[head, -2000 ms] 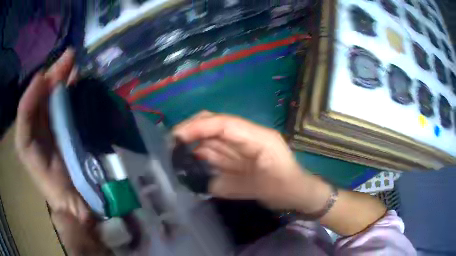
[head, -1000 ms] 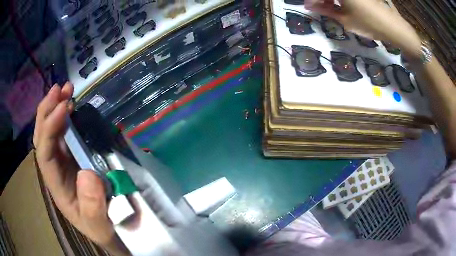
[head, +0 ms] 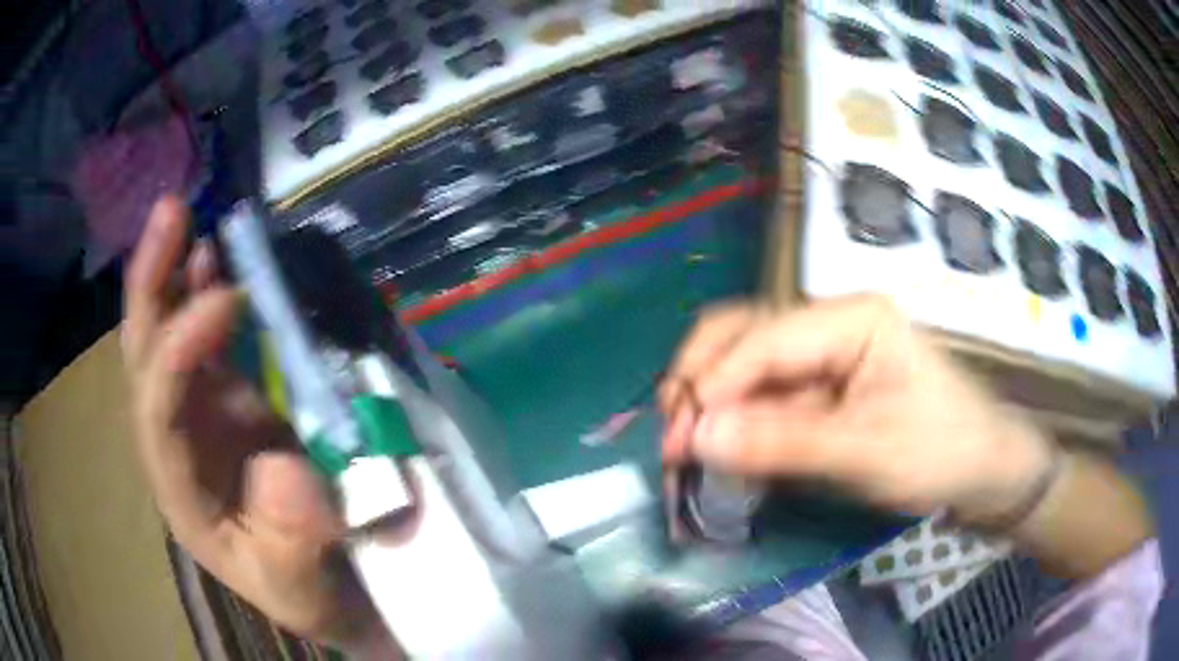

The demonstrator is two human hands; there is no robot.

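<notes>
My left hand (head: 213, 439) is at the left side of the white machine (head: 433, 581), fingers spread along its grey-blue bar (head: 278, 310). Green tape (head: 378, 429) bands the machine's front end, with a small white end block (head: 375, 491) below it. My right hand (head: 840, 413) is right of the machine, over the green mat. Its thumb and fingers pinch a dark, blurred speaker (head: 718, 506) that hangs below the fingertips. A blurred lead end (head: 614, 424) shows just left of the fingertips.
A foam speaker tray (head: 905, 291) on cardboard layers stands at the right, with one tan gap. Another foam tray (head: 291, 174) is behind, on dark plastic-wrapped trays (head: 478, 194). A small white block (head: 584, 504) lies beside the machine. Brown cardboard (head: 97, 504) is at left.
My right hand has come from above the right tray down to the mat beside the machine, now holding a speaker. A tan gap shows in that tray's row. My left hand remains at the machine.
</notes>
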